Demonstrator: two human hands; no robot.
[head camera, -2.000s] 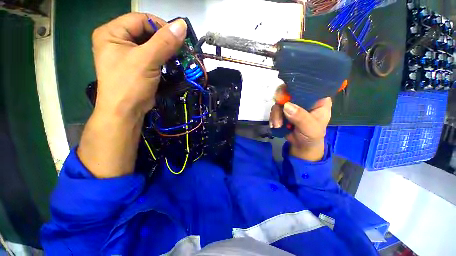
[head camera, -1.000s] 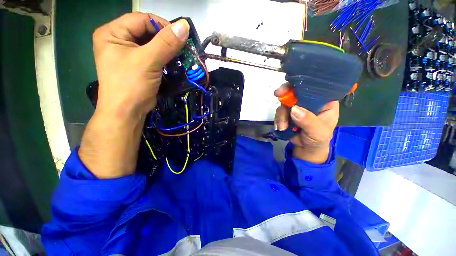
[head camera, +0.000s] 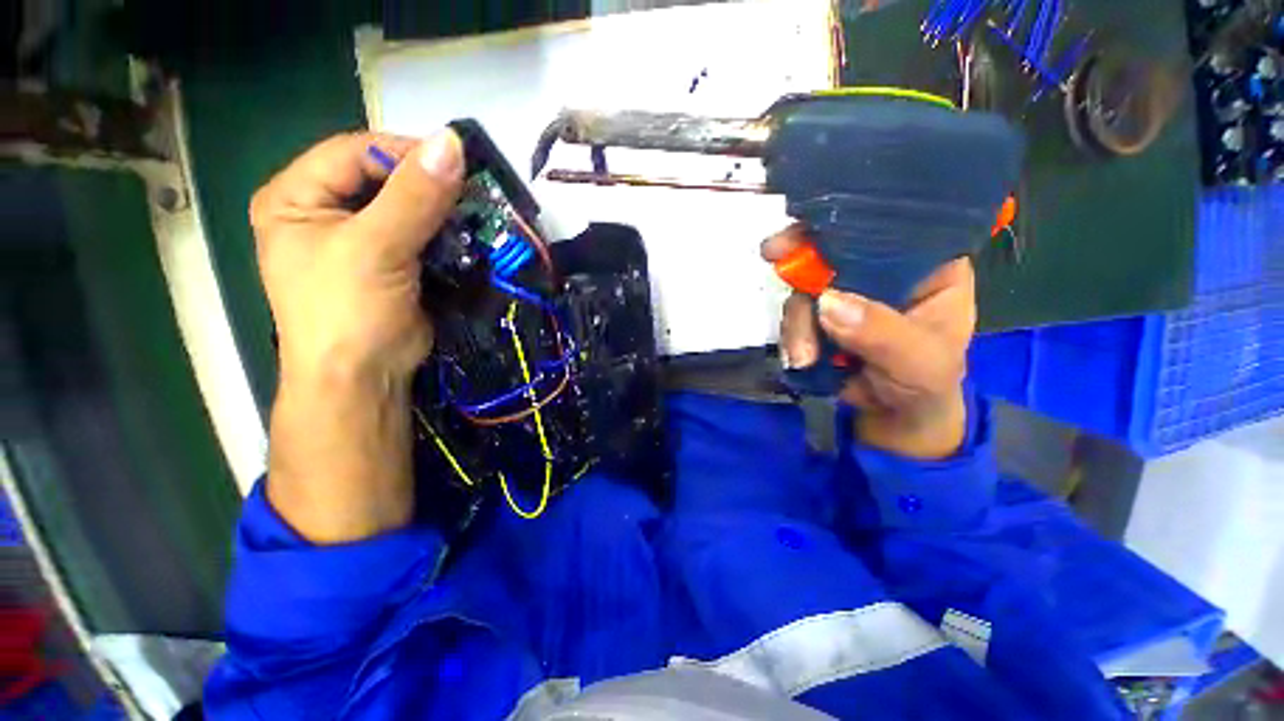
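My left hand (head camera: 345, 268) holds up the small black module (head camera: 493, 162) by its upper edge. The green circuit board (head camera: 486, 207) in it faces me, with blue wire or parts (head camera: 511, 256) at its lower part. Blue and brown wires run down to the large black housing (head camera: 606, 338), which rests against my lap; a yellow-green wire (head camera: 531, 423) loops across it. My right hand (head camera: 901, 352) holds the soldering gun (head camera: 887, 183) by its grip, fingers at the orange trigger. Its tip is just right of the module, apart from it.
A white sheet (head camera: 704, 268) lies under the gun on the green bench (head camera: 1056, 268). Blue lead wires (head camera: 1035, 42) and a brownish coil (head camera: 1131, 106) lie at the upper right. A blue crate (head camera: 1225, 310) is at the right, with black-and-silver parts (head camera: 1242, 99) above it.
The view has shifted. The module has moved away from the gun's tip, leaving a wider gap between them. Both hands keep their holds.
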